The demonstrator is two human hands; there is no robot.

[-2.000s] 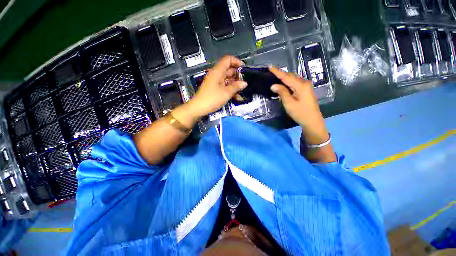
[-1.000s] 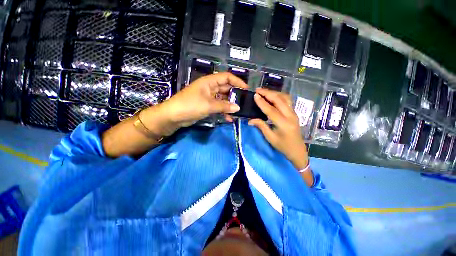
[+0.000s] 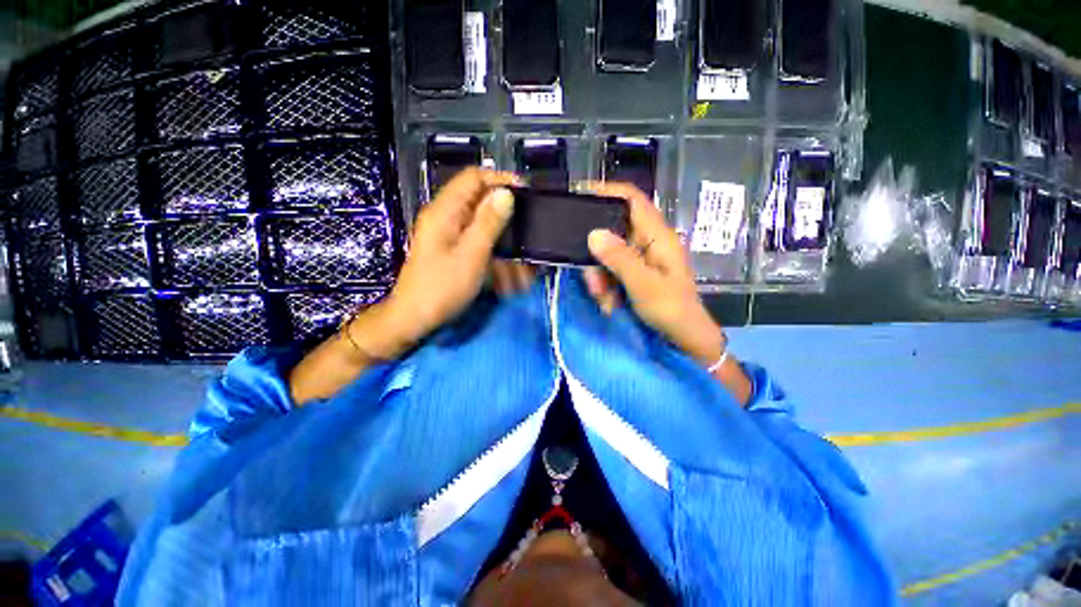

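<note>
A dark phone-like unit (image 3: 557,225) lies level between my hands, its dark screen side facing up. My left hand (image 3: 456,243) grips its left end, thumb on top. My right hand (image 3: 650,261) grips its right end, thumb on the near right corner. Behind my hands is a clear blister tray (image 3: 759,140) with two rows of pockets holding dark units, several with white barcode labels. One near-row pocket shows a barcode label (image 3: 717,217) and no unit. A tiny yellow sticker (image 3: 701,110) is on the tray. My fingers under the unit are partly hidden.
A large black blister tray (image 3: 208,178) lies at the left. Crumpled clear film (image 3: 880,219) lies right of the clear tray. Another clear tray with units (image 3: 1008,263) is at the far right. A blue plastic object (image 3: 83,567) is on the floor at lower left.
The unit is now flatter and more fully visible, with its screen side up and both hands on its ends. The camera view has shifted and turned, so the trays sit straighter in the picture.
</note>
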